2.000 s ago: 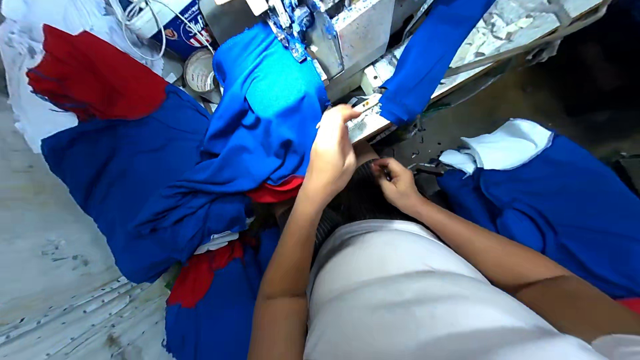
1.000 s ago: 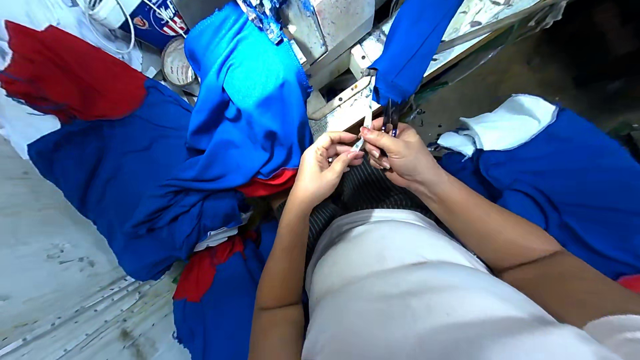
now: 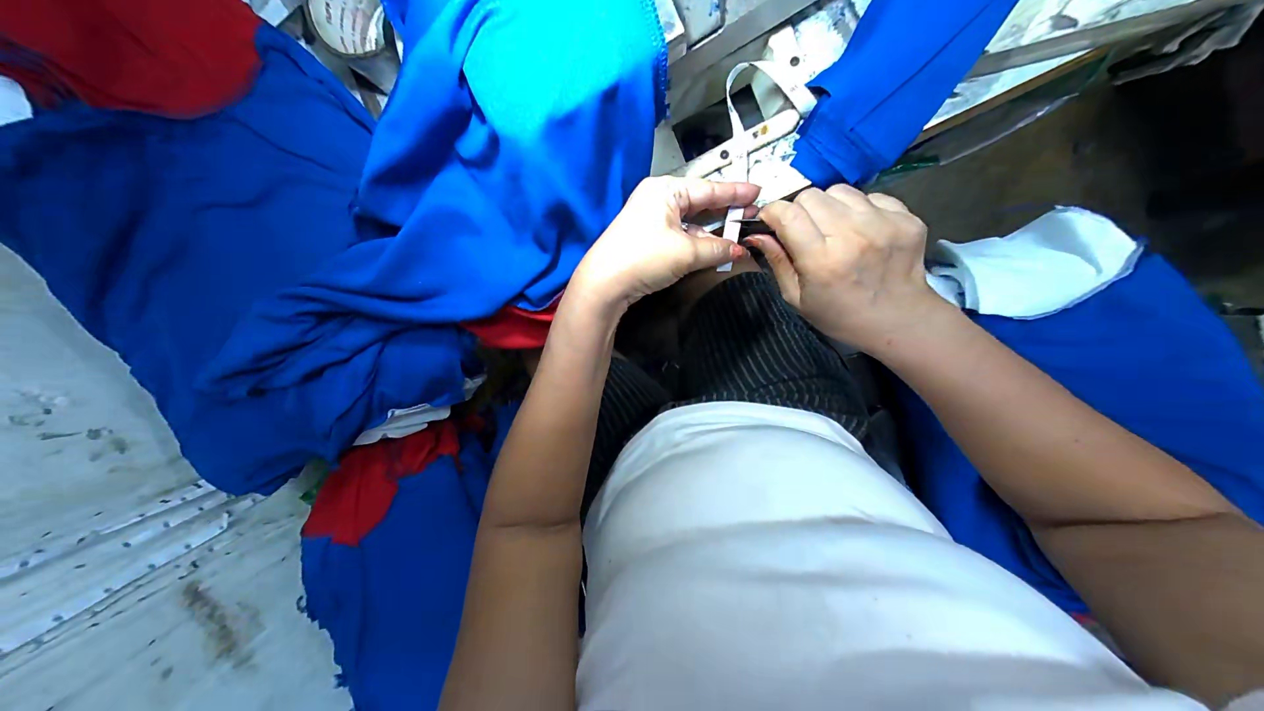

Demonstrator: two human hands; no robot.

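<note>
My left hand [image 3: 662, 237] pinches a narrow white tape [image 3: 733, 237] between thumb and fingers; the tape loops upward over the worn edge of the work surface. Close on its right, my right hand [image 3: 849, 252] has its fingers closed on a small thin metal tool [image 3: 752, 220], mostly hidden, whose tip meets the tape. Just above my right hand a folded blue fabric piece [image 3: 849, 128] hangs over the edge. Bunched blue fabric [image 3: 513, 168] lies left of my left hand.
Blue cloth with a red section [image 3: 148, 49] spreads over the left side. More blue and red fabric [image 3: 395, 583] hangs below it. At the right lies blue fabric [image 3: 1106, 346] with a white piece [image 3: 1047, 262]. A roll of tape [image 3: 346, 25] sits at the top left.
Two seconds ago my hands were apart; now they are together at the white tape. The dark-handled tool seen in my right hand one second ago is now mostly covered. The view has moved closer.
</note>
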